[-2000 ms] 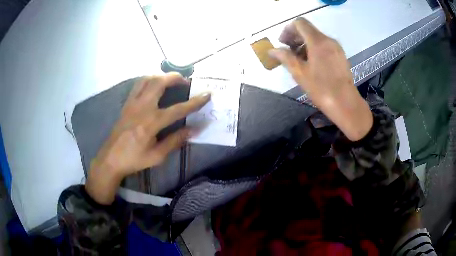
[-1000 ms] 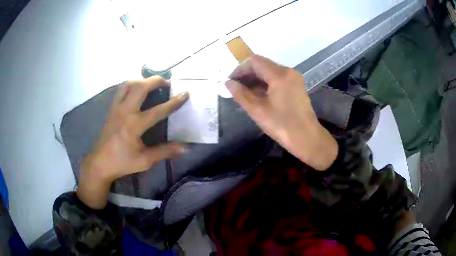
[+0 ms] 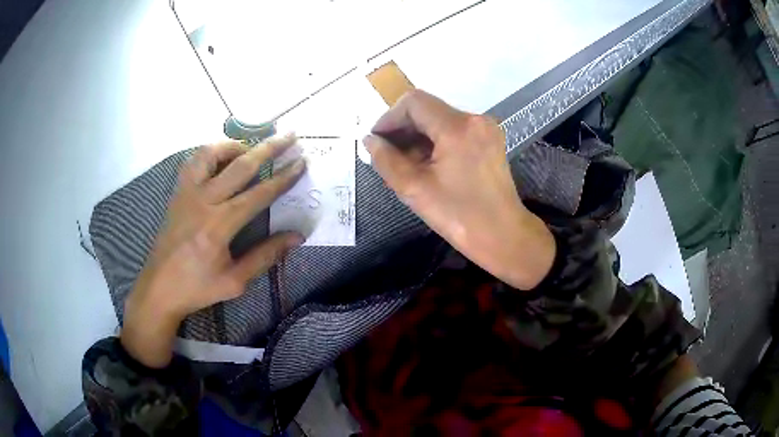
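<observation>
The dark denim garment [image 3: 389, 205], grey with fine lines, lies over the table's front edge and towards my lap. A small white paper pattern [image 3: 329, 201] with faint written marks lies flat on it. My left hand [image 3: 231, 205] is spread over the cloth, its fingertips pressing on the pattern's left part. My right hand [image 3: 453, 175] is just right of the pattern's upper corner, thumb and forefinger pinched around a small pale thing, perhaps chalk, mostly hidden by the fingers.
The white machine table [image 3: 60, 213] spans the back and left. A brown tape patch [image 3: 390, 83] is beyond my right hand. A ruler tape [image 3: 589, 81] runs along the table edge. Green cloth [image 3: 683, 145] and a white sheet [image 3: 656, 239] are at the right.
My right hand has come from beside the tape patch down to the pattern's upper right corner. My left hand stays on the pattern, fingers slightly shifted. The view has moved somewhat.
</observation>
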